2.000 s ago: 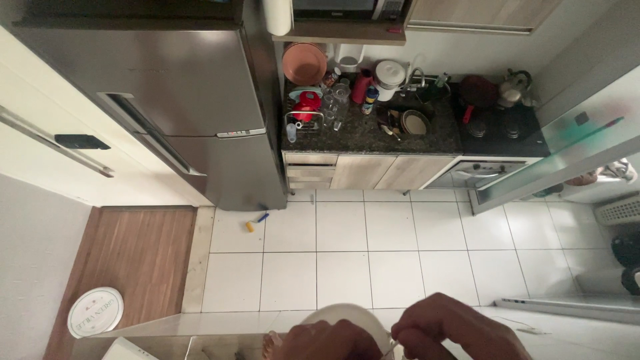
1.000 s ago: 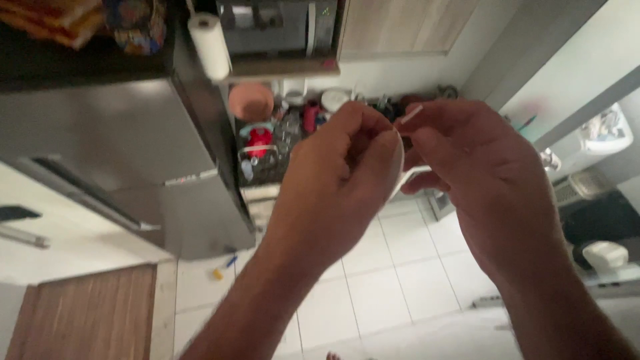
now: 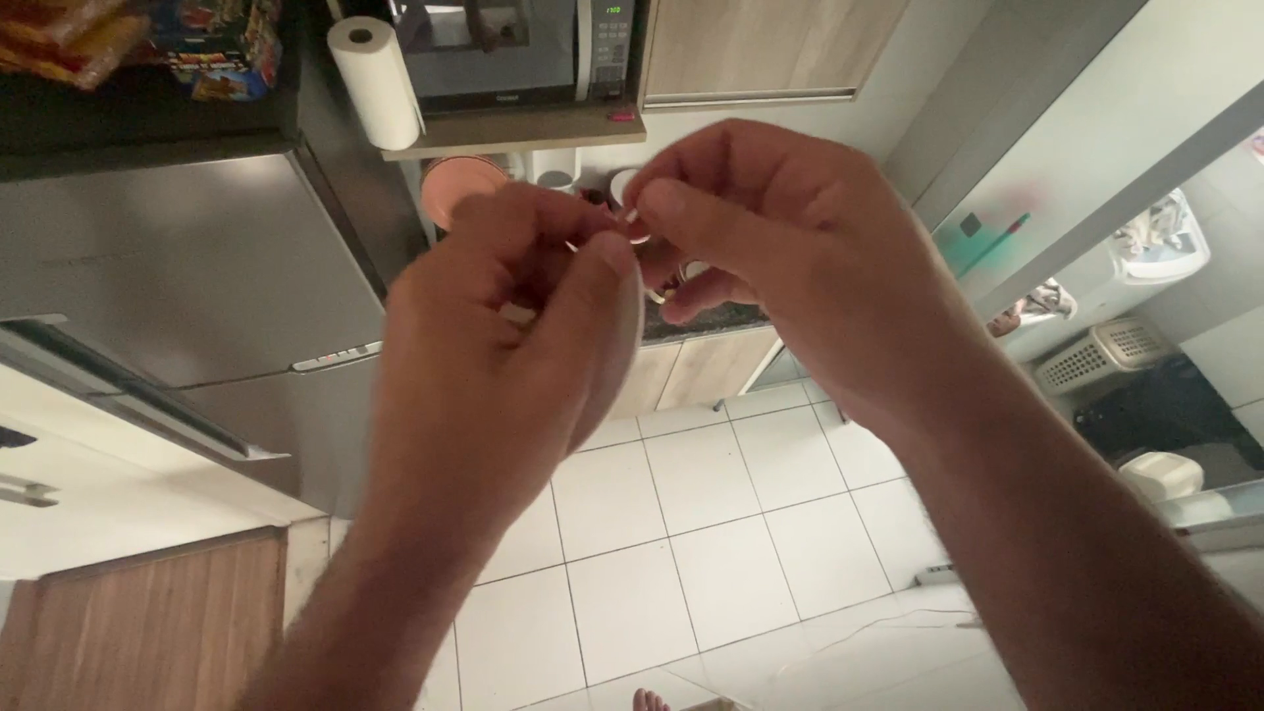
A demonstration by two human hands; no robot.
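Observation:
Both hands are raised close together in mid-view. My left hand (image 3: 484,326) is curled round a pale, rounded object (image 3: 617,360), whose curved edge shows along the thumb side; most of it is hidden by the palm and fingers, so its kind cannot be told. My right hand (image 3: 780,217) pinches a tiny whitish piece (image 3: 629,214) between thumb and index finger, right beside the left fingertips. Whether that piece joins the pale object cannot be seen. The other fingers of my right hand are bent below the pinch.
Behind the hands are a counter (image 3: 721,321) with dishes and a terracotta-coloured round dish (image 3: 462,188). A paper towel roll (image 3: 375,84) stands by a microwave (image 3: 494,49) on a shelf. A refrigerator (image 3: 188,267) is at left, a glass panel (image 3: 1047,188) at right, white floor tiles (image 3: 632,583) below.
Both hands have risen from the bottom edge to mid-view, with the pale object in the left one. The view has shifted, bringing the shelf and microwave further in.

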